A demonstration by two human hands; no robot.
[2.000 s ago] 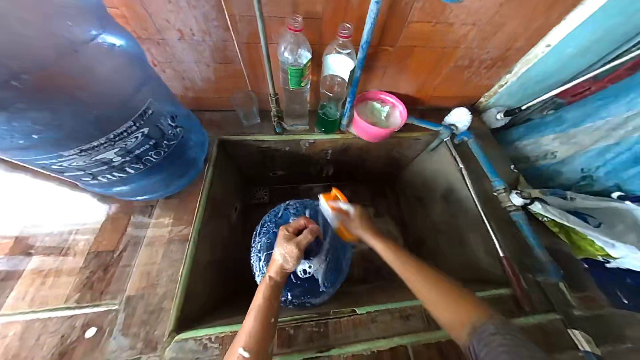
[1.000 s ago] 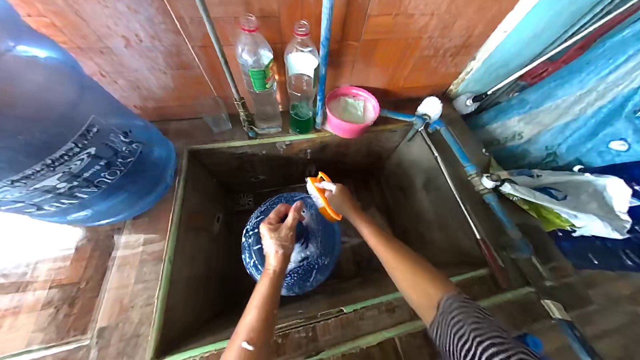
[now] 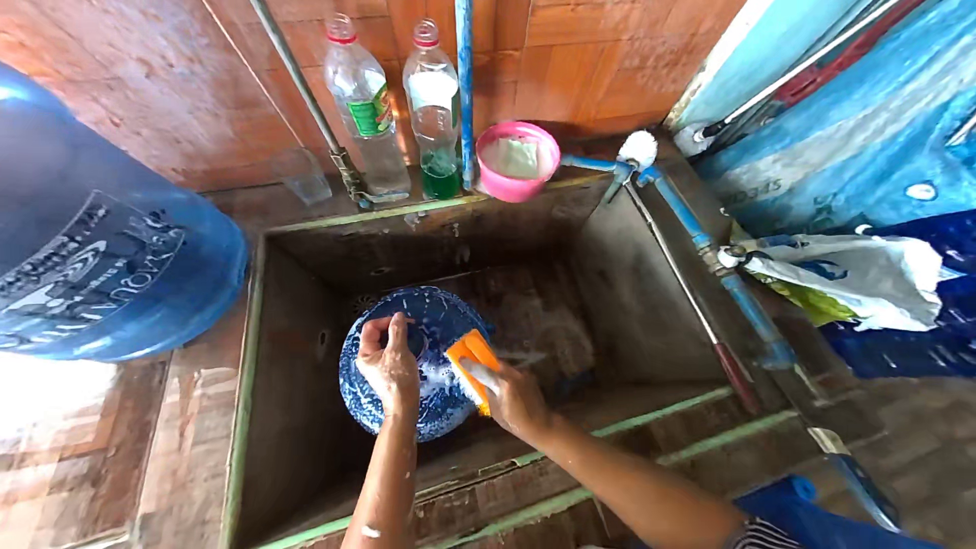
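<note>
A round dark blue item (image 3: 438, 309), speckled with white suds, lies in the left part of a deep tiled sink (image 3: 633, 290); whether it is a lid or an upturned basin I cannot tell. My right hand (image 3: 515, 396) grips an orange scrub brush (image 3: 476, 354), its white bristles over the item's right side among thick foam. My left hand (image 3: 389, 366) is above the item's left part, fingers curled and thumb raised; whether it pinches the item's raised middle or anything else cannot be made out. Suds cling to both the left hand and forearm.
Behind the sink stand two plastic bottles (image 3: 370, 114) (image 3: 436, 122), a clear cup (image 3: 305, 175) and a pink tub (image 3: 518, 164). A large blue water jug (image 3: 114, 229) is at left. Blue pipes (image 3: 682, 210), a long-handled brush (image 3: 686, 282) and a plastic bag (image 3: 862, 274) line the right.
The orange brush in my right hand has moved from the item's upper right edge onto its foamy right side. My left hand stays above the item.
</note>
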